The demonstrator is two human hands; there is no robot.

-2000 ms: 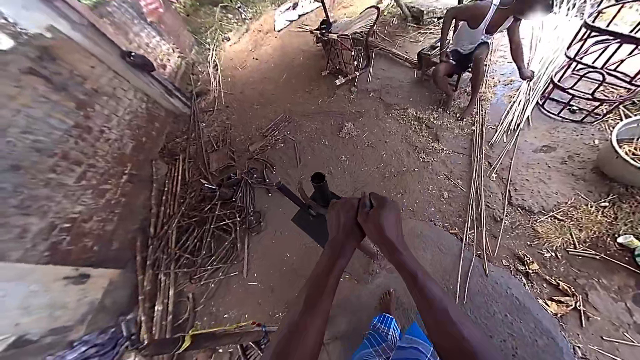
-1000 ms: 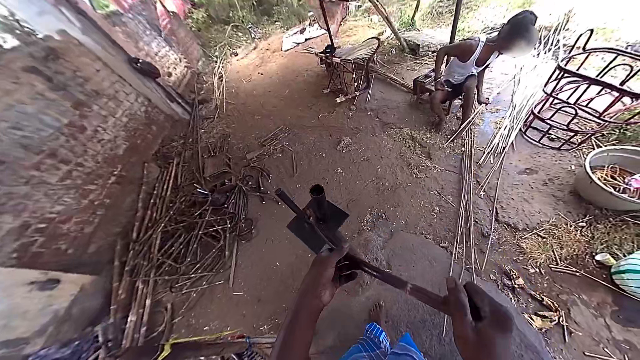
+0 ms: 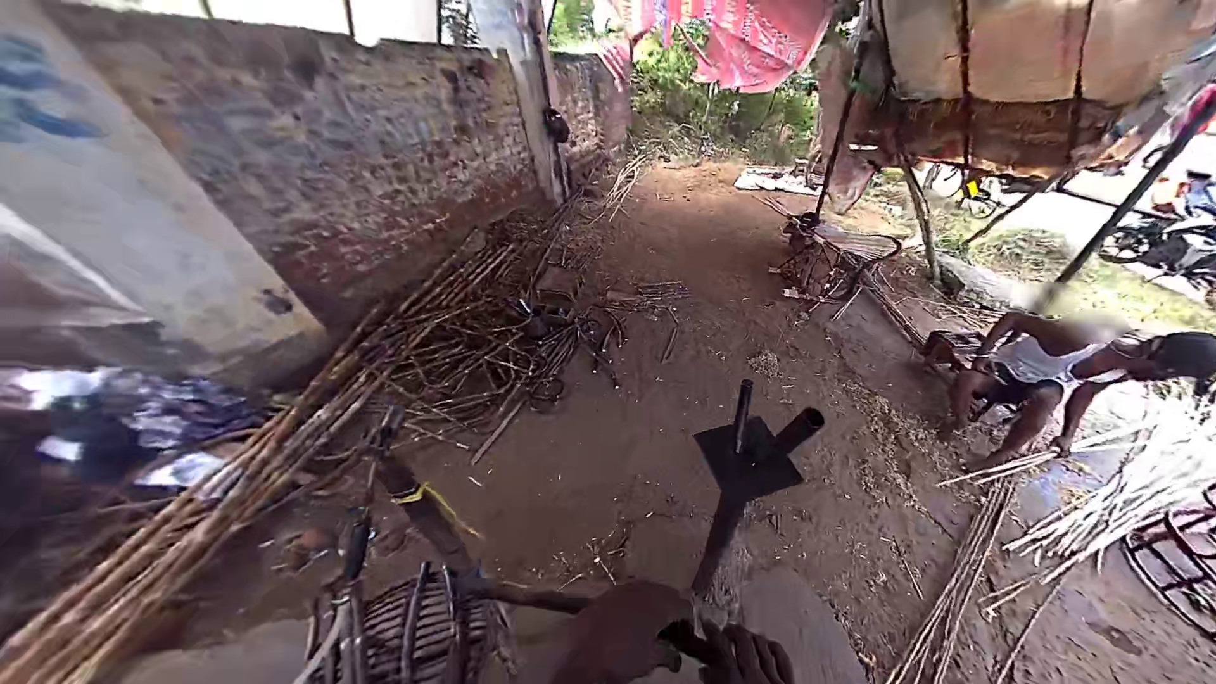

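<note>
At the bottom centre, my left hand [image 3: 627,622] is closed around a dark rod [image 3: 540,598]. To its right, the curled fingers of my right hand [image 3: 750,654] are on the same rod, near a dark end that shows between the hands. Both hands are partly cut off by the lower edge. Just beyond them stands a dark metal post [image 3: 722,532] with a flat square plate [image 3: 784,475]. A thin upright tube [image 3: 743,413] and a thicker tilted tube [image 3: 800,429] rise from the plate. Neither hand touches the tubes.
Long canes [image 3: 275,456] and bent pieces [image 3: 475,356] lie along the brick wall [image 3: 380,142]. A slatted cane item [image 3: 408,617] stands close at lower left. At right, a seated person [image 3: 1045,366] handles pale canes [image 3: 1130,484]. Thin canes [image 3: 959,589] lie on the ground.
The rod has come away from the metal stand, beside whose tubes it lay before. My hands are now closer together and lower in view. The view has swung left and up.
</note>
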